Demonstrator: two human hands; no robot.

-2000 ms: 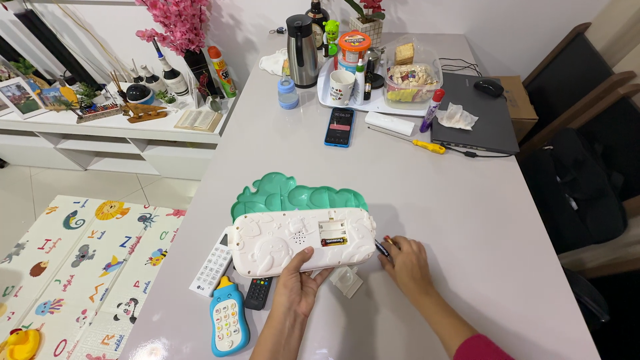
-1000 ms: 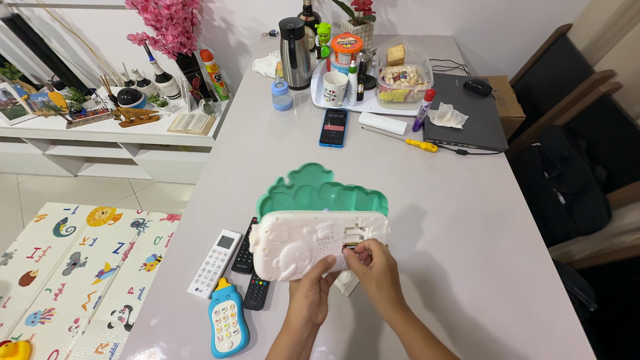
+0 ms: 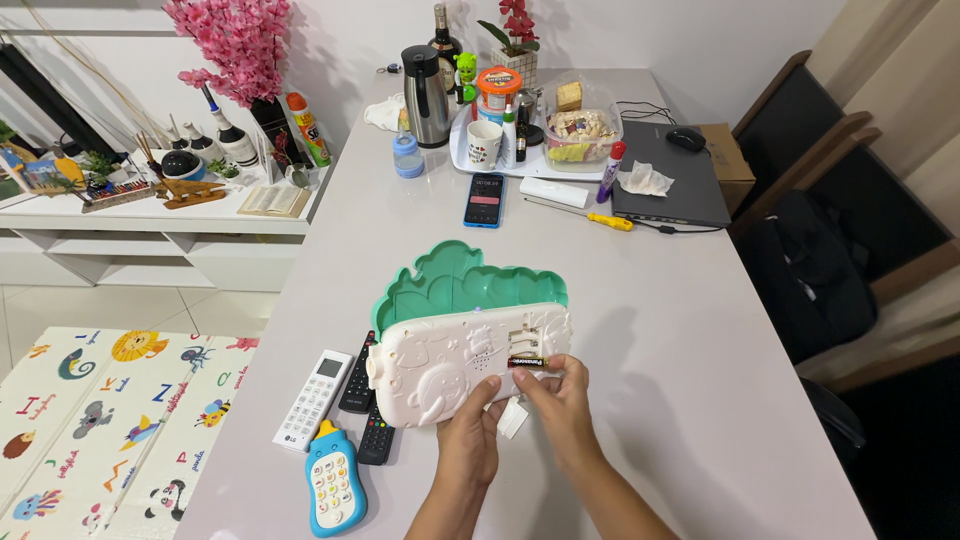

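My left hand (image 3: 471, 427) grips the lower edge of a pale pink plastic toy (image 3: 442, 375), whose back faces up with a green scalloped plastic part (image 3: 465, 285) along its far side. In the toy's right part is an uncovered battery compartment (image 3: 524, 339) with bare metal contacts. One Panasonic battery (image 3: 528, 362) lies in its lowest slot. The thumb and fingers of my right hand (image 3: 559, 397) are at the battery's right end, touching it. On the table beneath my hands lies a small white piece (image 3: 513, 417), partly hidden.
To the left lie a white remote (image 3: 313, 401), two black remotes (image 3: 376, 439) and a blue toy phone (image 3: 335, 480). Farther back are a phone (image 3: 484, 201), a yellow-handled screwdriver (image 3: 609, 221), a marker (image 3: 611, 172), a laptop (image 3: 667, 176), a white tray (image 3: 465, 161) and a steel thermos (image 3: 427, 97).
Two seconds ago my right hand was beside the toy's right edge with a dark thing in its fingers; now it is at the compartment. The battery seen there earlier shows in the lowest slot.
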